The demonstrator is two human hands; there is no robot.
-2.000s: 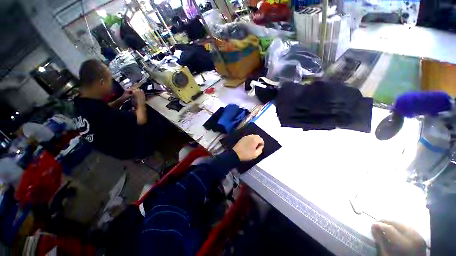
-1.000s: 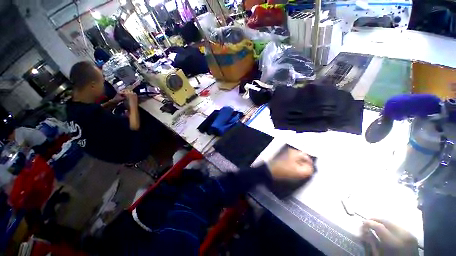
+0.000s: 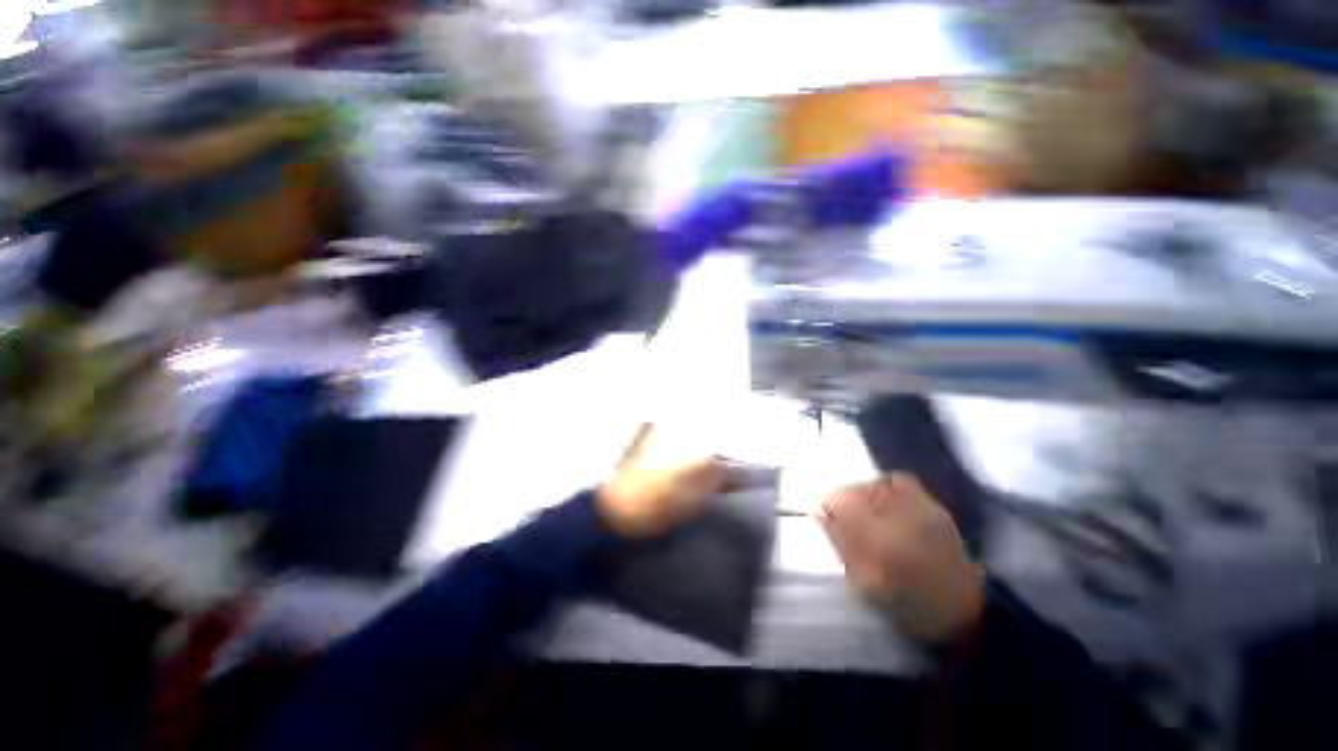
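Note:
The frame is blurred. My left hand [image 3: 663,492] is on the upper edge of a black fabric panel [image 3: 697,580] at the table's front, left of the needle area. My right hand [image 3: 903,550] is just right of the panel, fingers closed on a thin tool [image 3: 797,514] that points left towards the panel. The tool's exact shape cannot be told. A narrow black fabric piece [image 3: 922,448] lies behind and right of my right hand. Another black square panel [image 3: 360,492] lies flat at the left.
The white sewing machine head [image 3: 939,345] with a blue stripe spans the right, a purple roll [image 3: 851,191] above it. A black fabric pile [image 3: 558,286] lies behind. Blue fabric [image 3: 257,440] is far left. Blurred dark objects, possibly scissors [image 3: 1115,546], lie at right.
The view has swung right to the machine. My left hand has left the far-left panel and brought a black panel over beside my right hand, which still holds the thin tool.

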